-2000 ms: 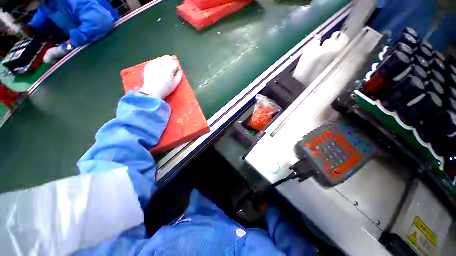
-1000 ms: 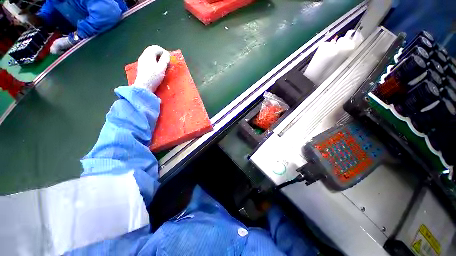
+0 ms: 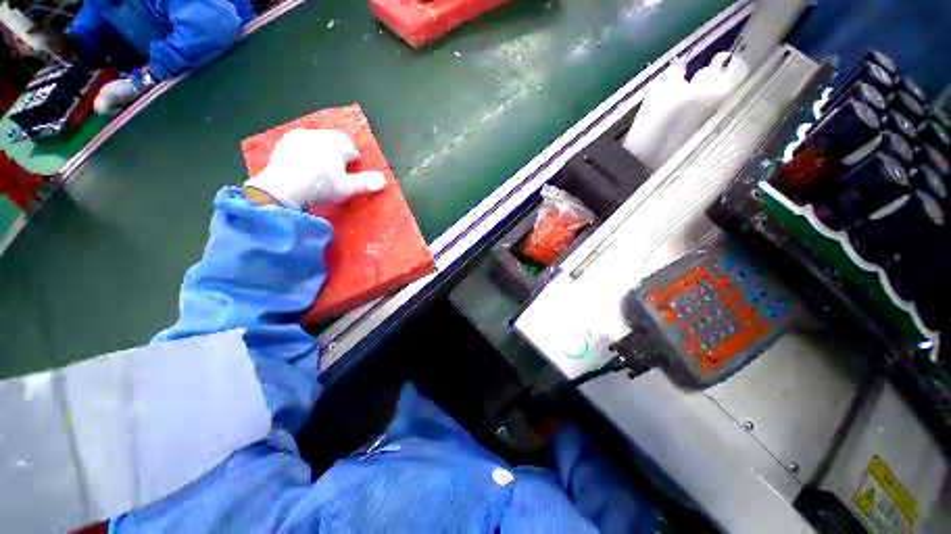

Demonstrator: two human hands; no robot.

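Observation:
My left hand (image 3: 313,170), in a white knit glove, rests on top of a red-orange foam pad (image 3: 378,235). A gap shows between two of its digits, which point right; the other fingers are partly hidden under the hand. The pad lies flat on the dark green conveyor belt (image 3: 136,250), its lower right end over the pale metal edge rail (image 3: 469,245). The blue sleeve covers the pad's lower left side. My right hand is not in view.
More red foam (image 3: 433,15) lies on the belt at the top. Right of the rail are a bag of orange-red parts (image 3: 554,232) in a black bin, white bottle-like shapes (image 3: 667,113), a grey keypad unit (image 3: 714,316) and black capacitors (image 3: 876,177). Another person's gloved hand (image 3: 117,96) is across the belt.
My left hand has turned and moved down slightly on the pad, its digits now pointing right instead of curled near the pad's top edge. The pad has stayed about where it was.

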